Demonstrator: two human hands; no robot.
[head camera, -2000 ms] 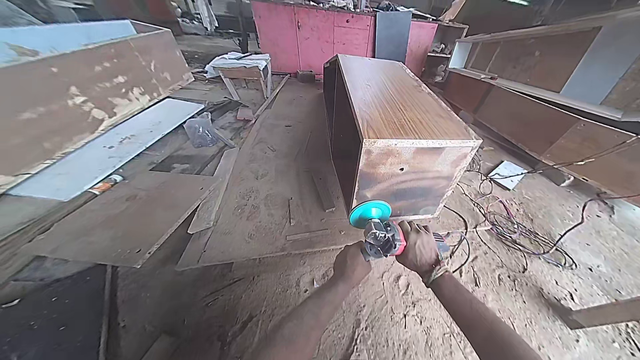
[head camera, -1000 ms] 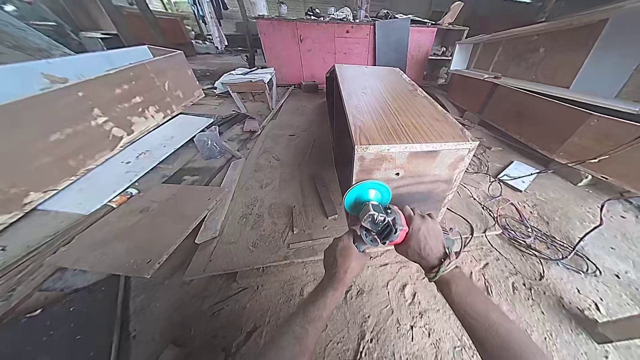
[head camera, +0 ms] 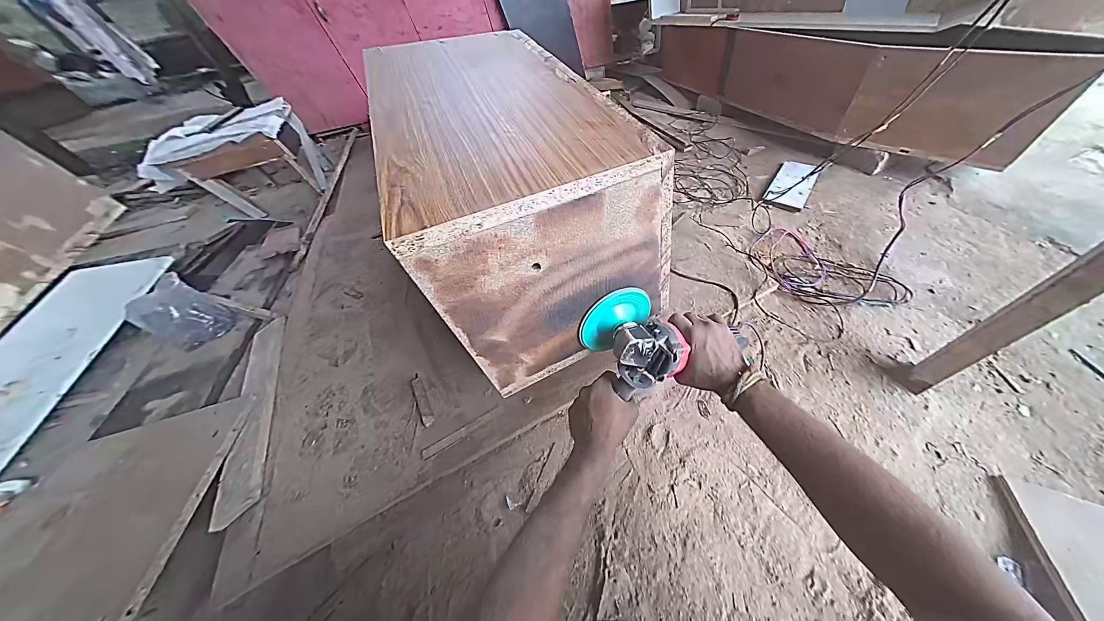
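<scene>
Both hands hold an angle grinder (head camera: pixel 651 352) fitted with a round teal disc (head camera: pixel 615 318). My left hand (head camera: pixel 601 412) grips its side handle, below and left of the gear head. Around the red body closes my right hand (head camera: pixel 709 352), which wears a bracelet at the wrist. The disc lies at the lower right of the end panel of a wood-grain cabinet (head camera: pixel 492 129); whether it presses on the surface cannot be told. This end panel (head camera: pixel 535 285) has scuffed brown and dark patches and a small hole.
Tangled cables (head camera: pixel 802 267) lie right of the cabinet, near a small white board (head camera: pixel 790 185). Loose boards (head camera: pixel 250 423) and a clear plastic bag (head camera: pixel 181 312) lie at left. A cloth-covered trestle (head camera: pixel 226 155) and pink cupboard (head camera: pixel 345 60) stand behind. A wooden beam (head camera: pixel 1009 319) juts in at right.
The view has turned and come closer to the cabinet. The disc, at the end panel's lower left two seconds ago, is now at its lower right. Both hands keep hold of the grinder.
</scene>
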